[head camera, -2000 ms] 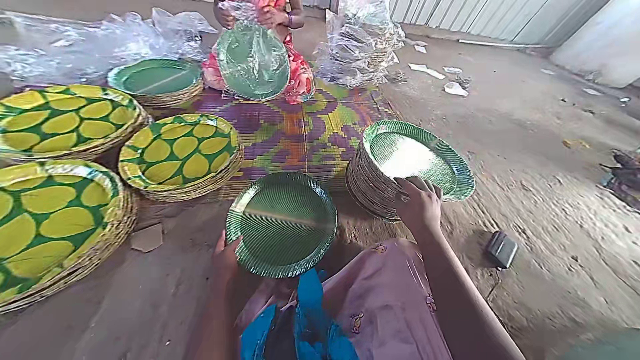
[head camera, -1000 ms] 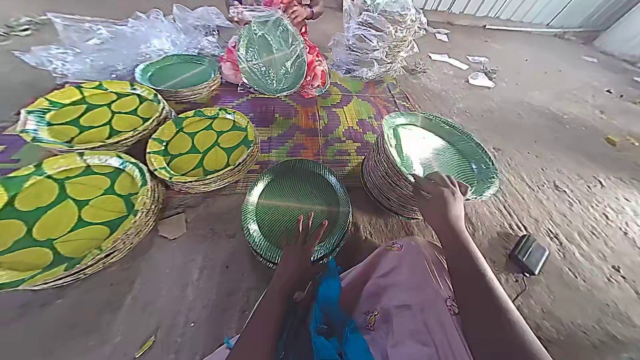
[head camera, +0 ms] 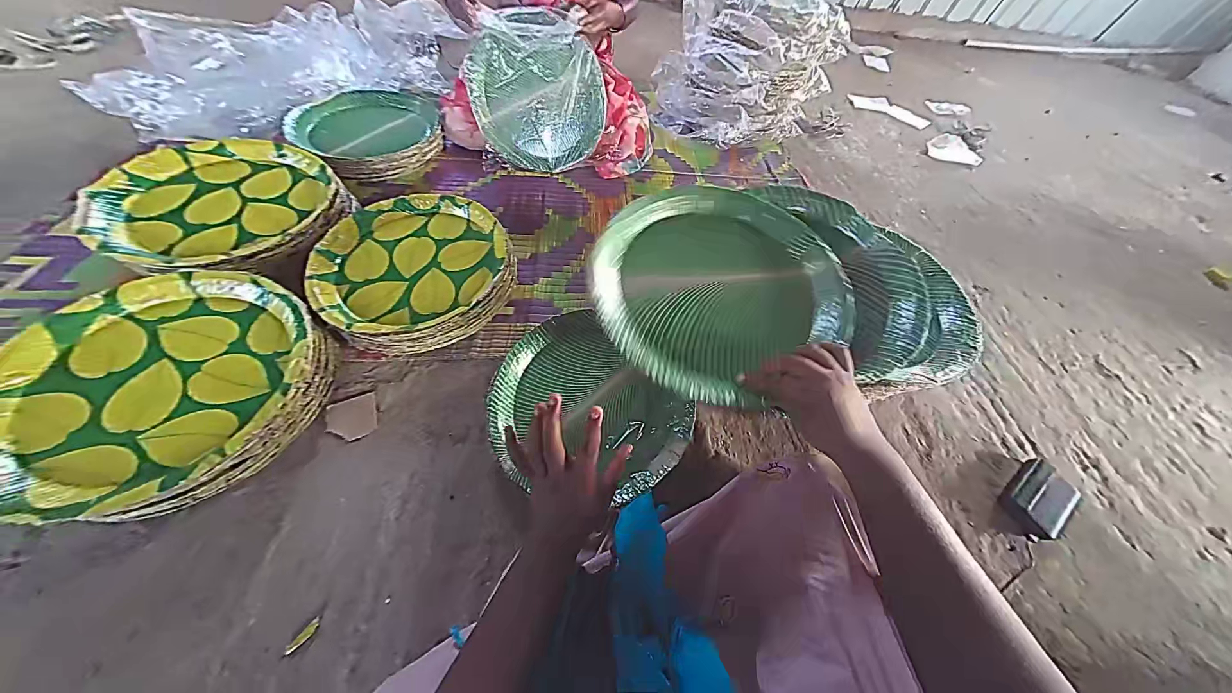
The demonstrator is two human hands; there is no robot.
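My right hand (head camera: 808, 385) grips the near edge of a round green leaf-pattern plate (head camera: 722, 289), blurred and raised between two piles. Behind it, at the right, more green plates (head camera: 948, 318) lie fanned out on a stack. My left hand (head camera: 568, 462) rests with spread fingers on a green plate (head camera: 549, 375) in front of my lap, and the raised plate overlaps this one's far right part. Whether other plates lie under it cannot be told.
Stacks of yellow-and-green leaf-print plates (head camera: 154, 385) stand at the left, a green stack (head camera: 366, 130) behind them. Across the patterned mat (head camera: 549, 221) a person holds a plastic-wrapped green plate (head camera: 534, 96). Clear plastic (head camera: 279, 67) lies behind. A small dark box (head camera: 1039, 498) sits at the right.
My right hand has moved left from the right-hand stack with a green plate in it. The plates on that stack are now fanned out. My left hand has gone from the near plate's edge onto its face.
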